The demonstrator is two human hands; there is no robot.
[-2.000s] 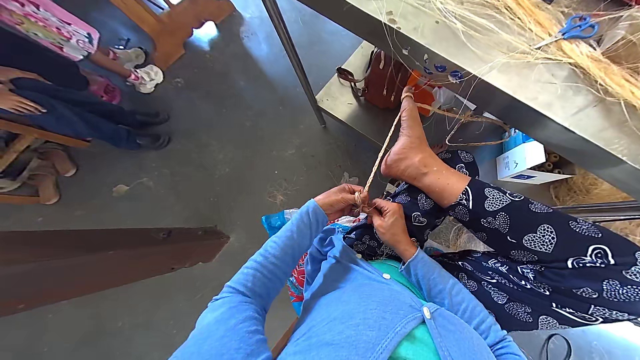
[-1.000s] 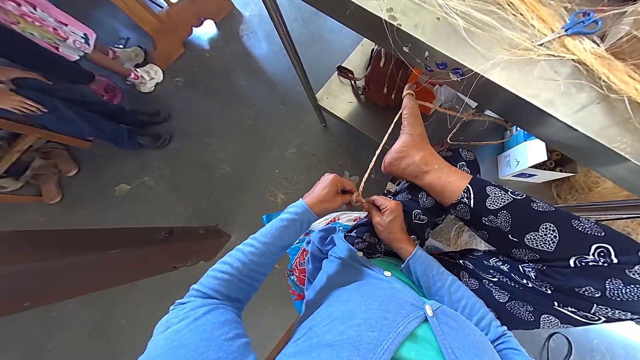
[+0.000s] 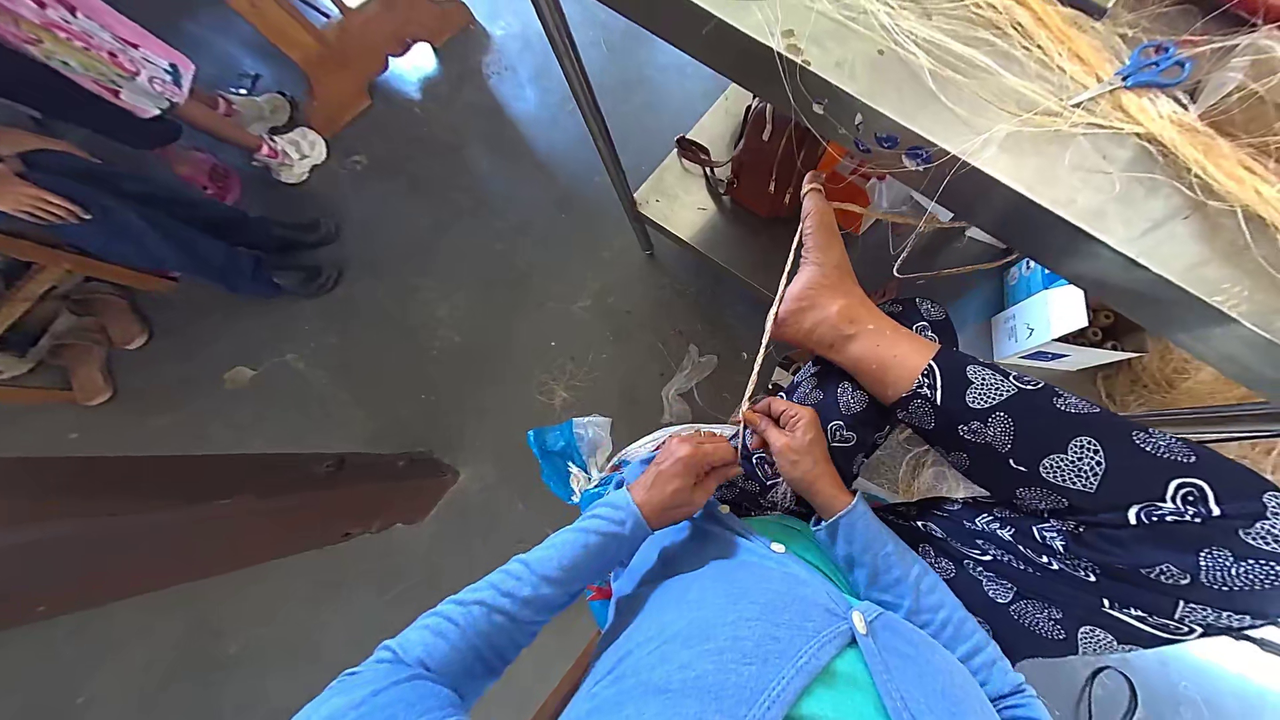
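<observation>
A twisted natural-fibre cord [image 3: 775, 320] runs taut from the big toe of a raised bare foot [image 3: 825, 290] down to my two hands above my lap. Around that toe the cord is looped. My left hand [image 3: 688, 478] pinches the lower end of the cord between thumb and fingers. Close beside it, slightly higher, my right hand [image 3: 797, 450] grips the same cord with thumb and forefinger. My fingers hide the part between them. From the toe a looser length of cord [image 3: 960, 268] trails right, beneath the metal table.
Loose pale fibres [image 3: 1190, 150] and blue-handled scissors [image 3: 1155, 68] lie on the metal table [image 3: 1000, 170]. A brown bag [image 3: 772, 165] and a white box [image 3: 1045, 325] are under it. A brown beam [image 3: 200, 510] is at left. Other people's legs [image 3: 170, 225] are at upper left.
My left hand has moved down from the knot-like bunch in the cord, where both hands were close together. Both hands still hold the cord; the foot has stayed in place.
</observation>
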